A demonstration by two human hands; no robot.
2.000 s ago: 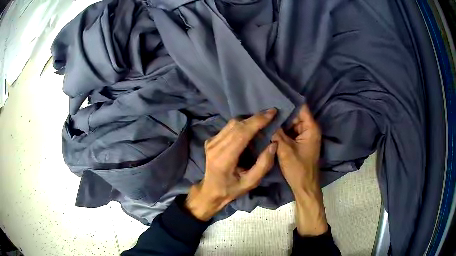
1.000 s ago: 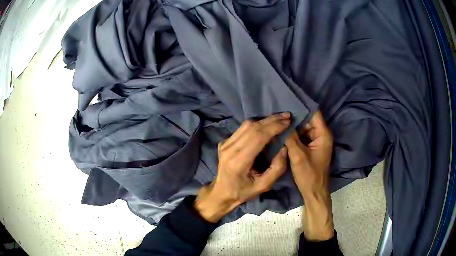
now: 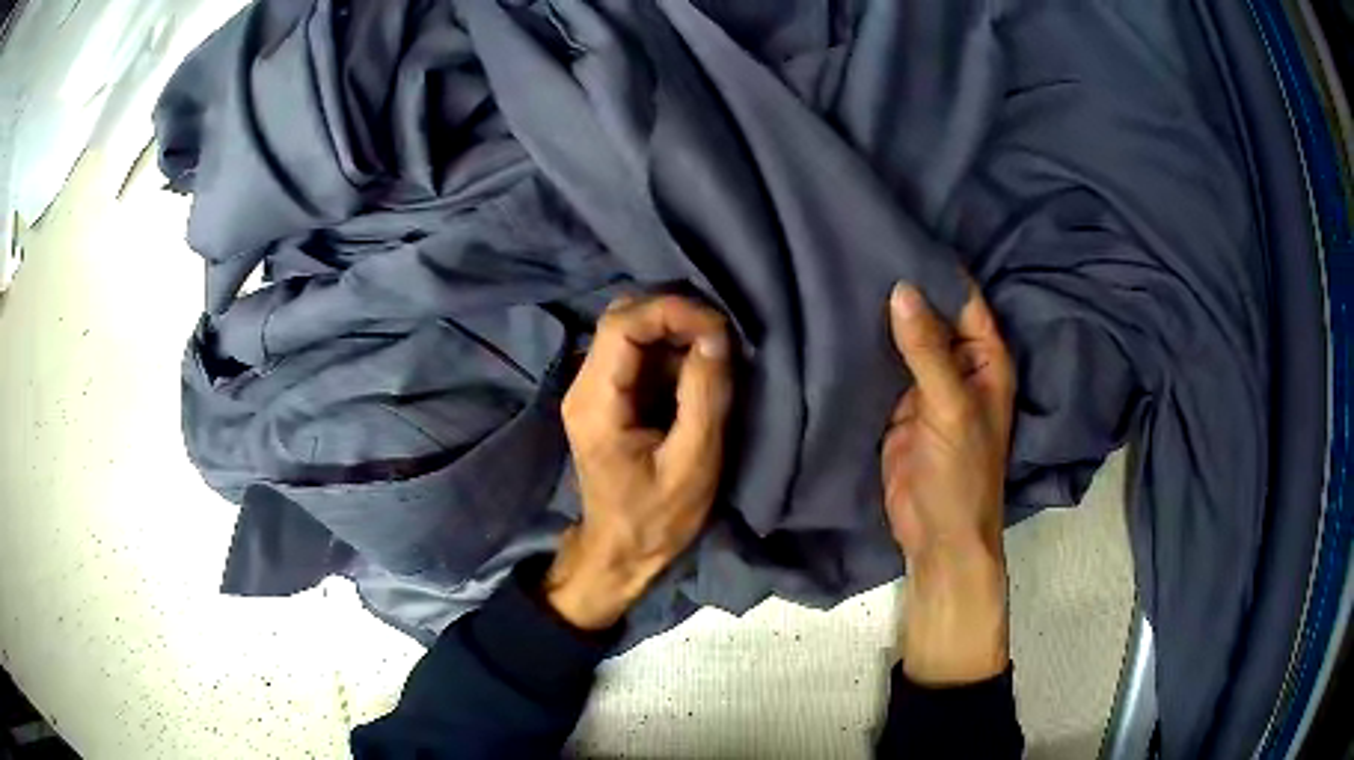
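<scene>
A grey-blue cloth panel [image 3: 824, 319] drapes down between my two hands, its lower end folded to a blunt point. My left hand [image 3: 653, 416] pinches the panel's left side between curled fingers and thumb; its fingertips are partly hidden in the folds. My right hand [image 3: 950, 416] holds the panel's right edge, thumb on top and fingers behind. A crumpled grey-blue garment heap [image 3: 401, 379] with slits and folded edges lies left of my hands. The long grey-blue main fabric [image 3: 1099, 193] drapes at the right.
The off-white speckled table [image 3: 104, 490] shows at left and below the cloth. Flat white sheets [image 3: 74, 104] lie at the far left. A metal strip [image 3: 1136, 690] shows at the lower right. A blue curved band [image 3: 1322, 178] runs along the right rim.
My hands have moved apart, the left one to the left. The flat pointed end they held together now hangs in folds, spread between them.
</scene>
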